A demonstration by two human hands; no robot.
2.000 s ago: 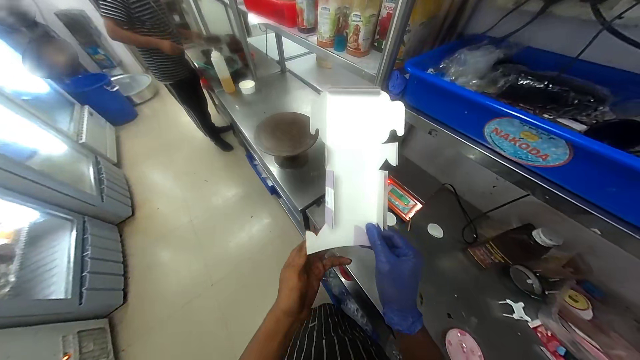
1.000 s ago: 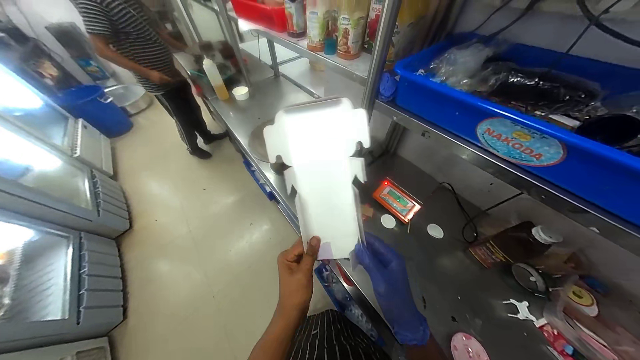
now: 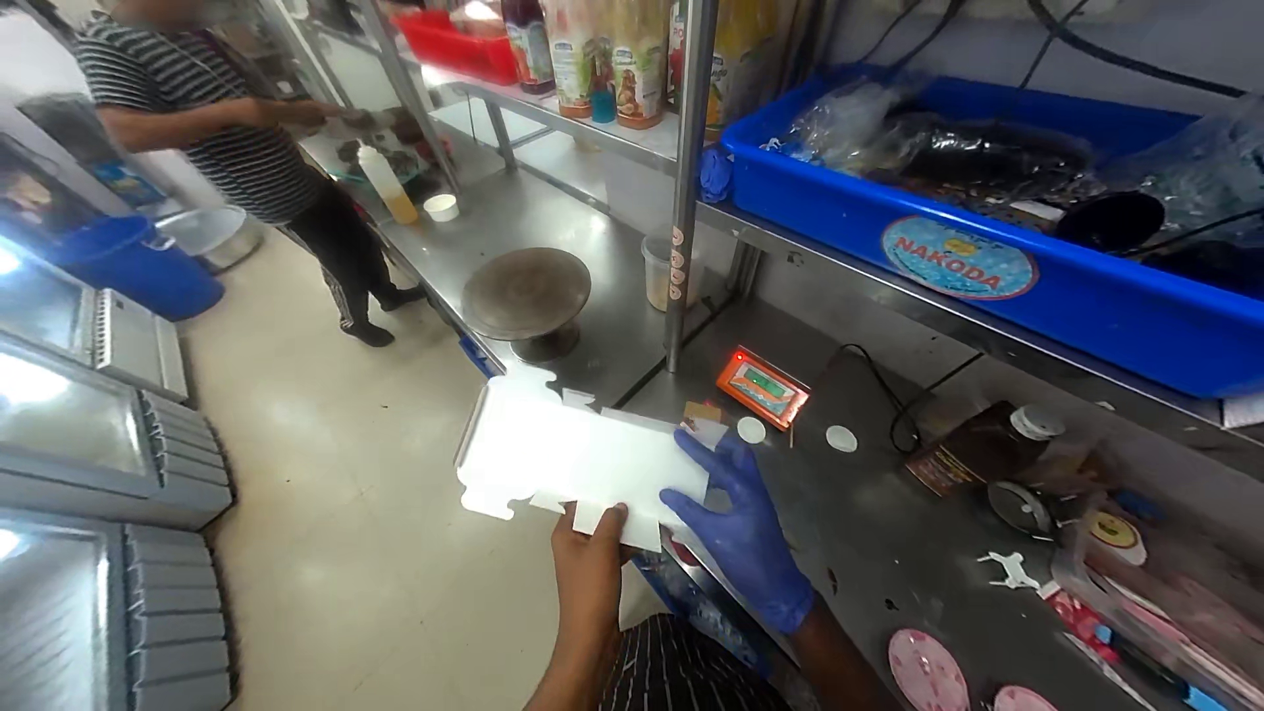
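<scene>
A white die-cut cardboard box blank (image 3: pixel 583 454), with notched tabs along its edges, lies tilted in the air above the floor and the bench's edge. My bare left hand (image 3: pixel 592 543) grips its near edge, thumb on top and fingers underneath. On its right end is my right hand (image 3: pixel 736 518) in a blue glove, fingers spread; whether they press on the card I cannot tell. Beyond the blank stands a round metal cake turntable (image 3: pixel 528 291) on the steel bench. To the right are an orange digital scale display (image 3: pixel 762 387) and white discs (image 3: pixel 841 438).
A blue plastic crate (image 3: pixel 829 212) with plastic-wrapped items sits on the right shelf, beside a metal post (image 3: pixel 688 197). Bottles (image 3: pixel 640 69) fill the upper shelf. A brown jug (image 3: pixel 973 449) and pink discs (image 3: pixel 926 670) are on the bench. Another person (image 3: pixel 227 128) stands at its far left end.
The box blank has turned from upright to pointing left, showing the turntable behind it. My right hand's fingers have spread over its end. The other person's arms are raised higher. The view has shifted.
</scene>
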